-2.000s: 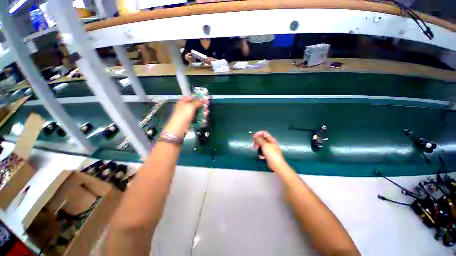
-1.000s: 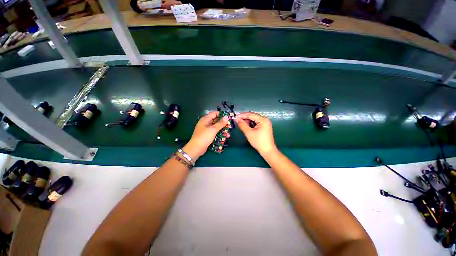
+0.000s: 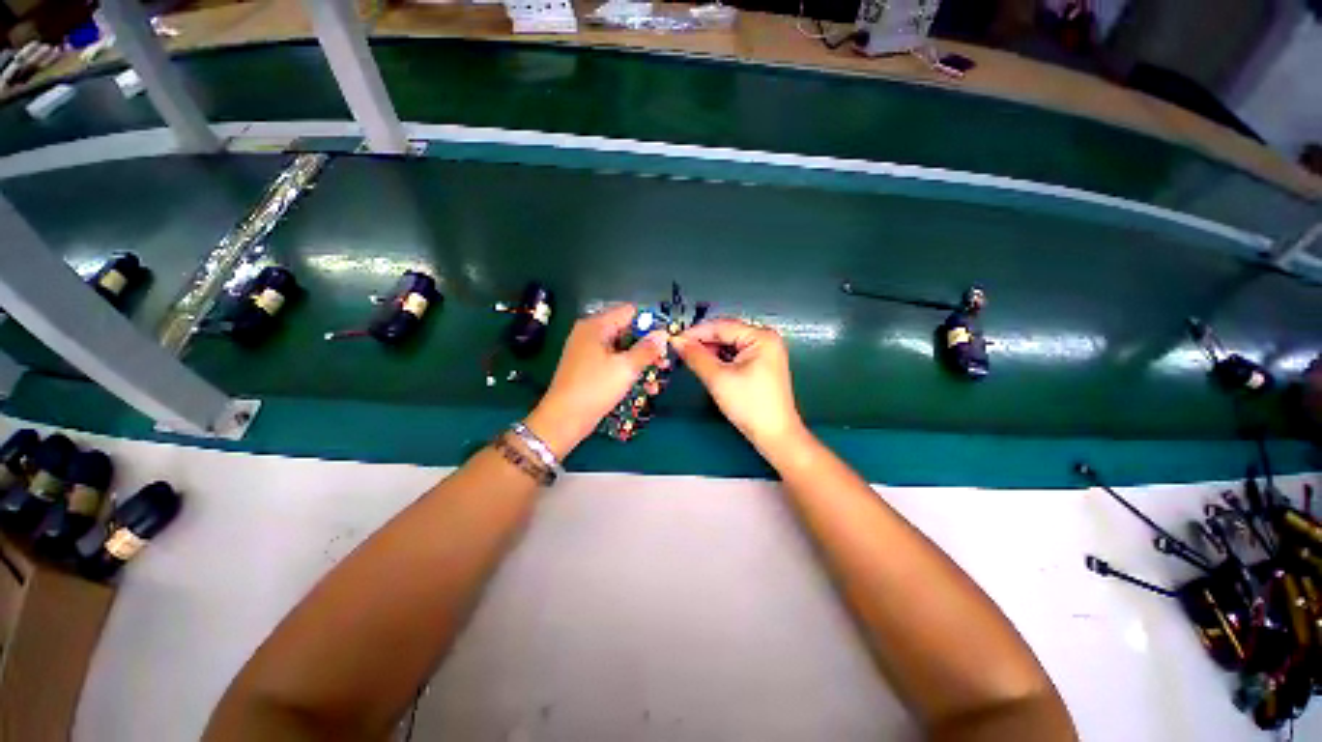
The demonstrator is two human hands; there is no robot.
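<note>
My left hand (image 3: 593, 374) holds a green circuit board (image 3: 639, 406) dotted with small parts, over the near edge of the green belt. My right hand (image 3: 742, 374) meets it at the board's upper end, fingertips pinched at a dark lead or small connector; the tiny part is too small to tell. Short dark leads (image 3: 676, 300) stick up between the hands. A black rounded body with a cream label (image 3: 532, 315) lies on the belt just left of my left hand, thin wires trailing from it.
More black bodies lie on the belt, left (image 3: 408, 307) and right (image 3: 963, 342). A shiny strip (image 3: 244, 247) crosses the belt at left. Black bodies (image 3: 135, 528) sit by a brown carton (image 3: 58, 645). A tangled pile (image 3: 1258, 594) lies at right on the white bench (image 3: 696, 609). White posts stand at left.
My left hand was raised with the board and my right hand apart; both now meet at the board's upper end. The black bodies on the belt have shifted slightly right since one second ago.
</note>
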